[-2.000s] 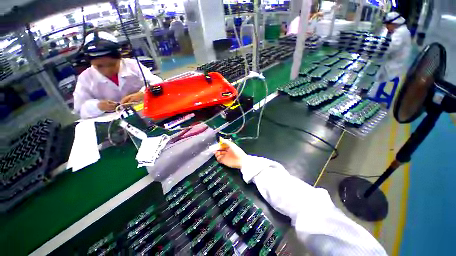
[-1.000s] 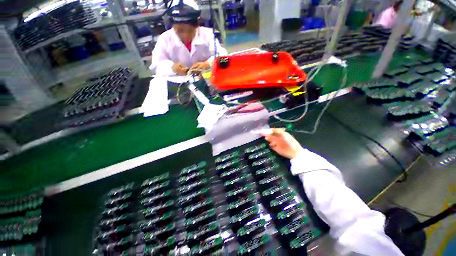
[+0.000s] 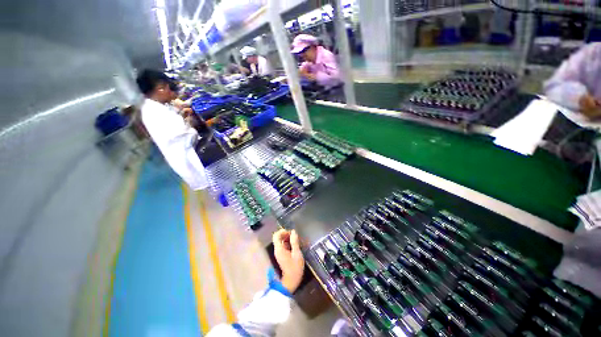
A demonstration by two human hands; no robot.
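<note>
My left hand (image 3: 288, 258), with a blue wrist strap and white sleeve, is at the bottom centre beside the left edge of the near clear tray. Its fingers are curled; whether they hold anything or touch the tray is unclear. The near tray bears rows of narrow green circuit boards (image 3: 422, 263) with black parts. My right hand is not in view; a small pale blurred shape at the bottom edge cannot be identified.
More board trays (image 3: 290, 172) lie further along the dark bench, with a blue bin (image 3: 263, 117) beyond. The green conveyor belt (image 3: 422, 146) runs alongside. A coworker in white (image 3: 172, 135) stands left; others sit across the belt. A stacked tray (image 3: 461, 95) and white paper (image 3: 526, 125) are across it.
The view has swung left. My right hand and the red case have left the picture. My left hand has come into view beside the near tray.
</note>
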